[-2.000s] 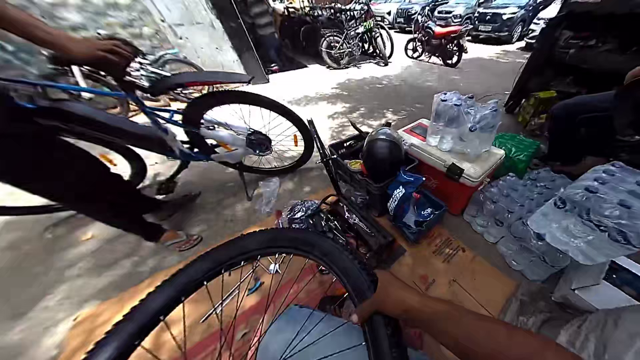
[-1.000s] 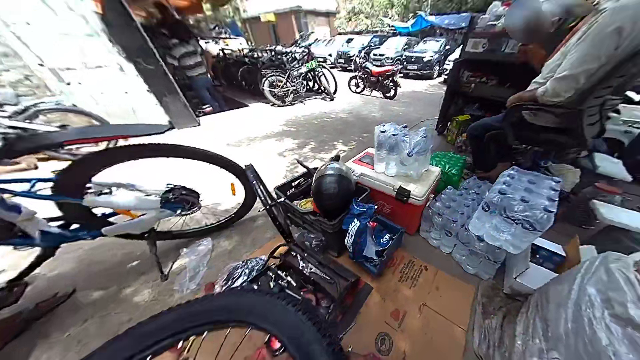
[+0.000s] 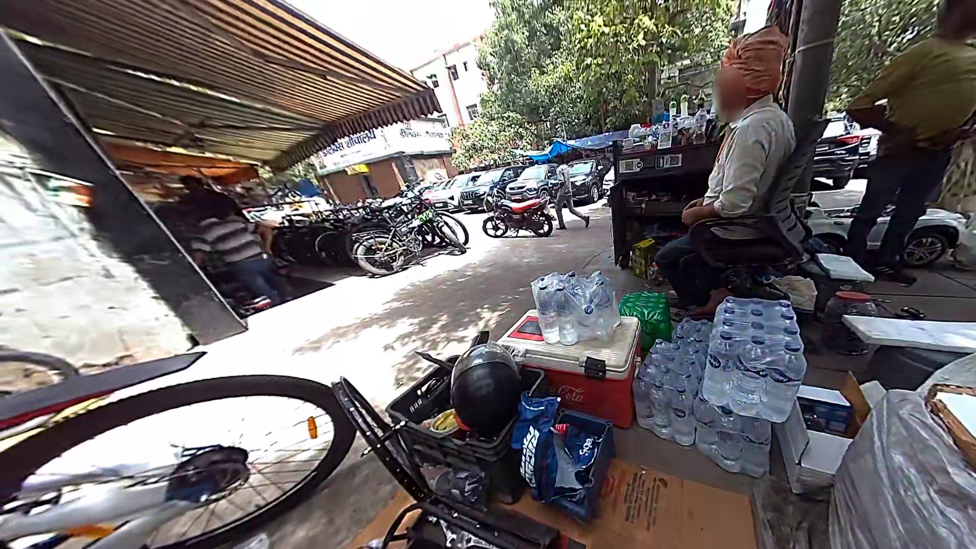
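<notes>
Neither my left hand nor my right hand shows now, so what they hold is hidden. At the lower left stands the rear wheel of a bicycle [image 3: 316,396]. Black bicycle mudguards [image 3: 374,427] lean beside a black plastic crate [image 3: 473,450], on which a black helmet [image 3: 486,389] rests. A blue bin [image 3: 591,488] with blue packets [image 3: 537,446] stands right of it, on a flattened cardboard sheet [image 3: 679,507]. A black tray of tools [image 3: 488,530] is cut off by the bottom edge.
Behind the crate is a red cooler [image 3: 618,389] carrying bottled water [image 3: 576,305]. More shrink-wrapped bottles [image 3: 755,358], an opened carton [image 3: 820,450] and a grey plastic-covered bundle [image 3: 900,473] stand at right. A person [image 3: 751,160] sits in an office chair; parked bicycles [image 3: 404,236] are farther back.
The view has swung up, away from the spoked wheel in front of me. The hand on its tyre two seconds ago is out of view, as is the wheel.
</notes>
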